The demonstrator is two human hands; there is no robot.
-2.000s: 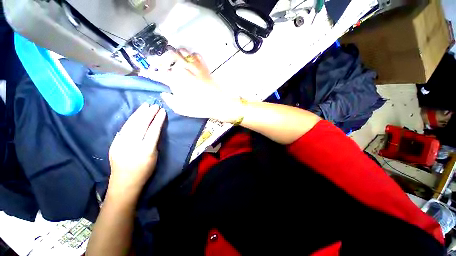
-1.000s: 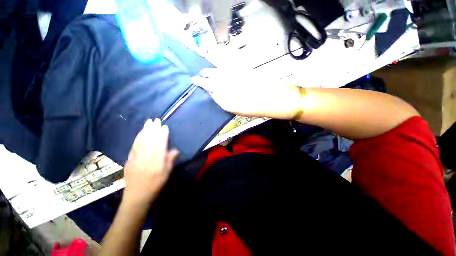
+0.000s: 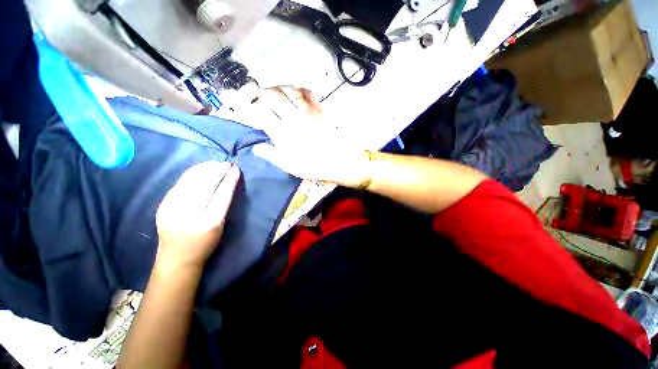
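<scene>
The navy garment panel (image 3: 144, 194) lies under the machine head and over the table, with a gathered fold running between my hands. My left hand (image 3: 198, 209) is on the panel, its fingers together and pinching the fold near the pocket opening. My right hand (image 3: 310, 140) holds the panel's upper right part, its thumb on the cloth and its fingers curled beside the presser foot area (image 3: 229, 73). Glare washes out its fingertips. The light-blue plastic piece (image 3: 90, 108) hangs over the panel's upper left.
The white sewing machine (image 3: 151, 36) is at the top left. Black-handled shears (image 3: 353, 54) lie beyond it, with a bobbin winder (image 3: 426, 39) and a green-handled tool (image 3: 456, 13) nearby. A dark cloth pile (image 3: 498, 133), cardboard box (image 3: 577, 65) and red plastic item (image 3: 597, 212) are at right.
Since one second ago, the view has shifted back towards the machine. The pocket slit that lay flat and straight between my hands is now drawn into a fold, and my hands are closer together.
</scene>
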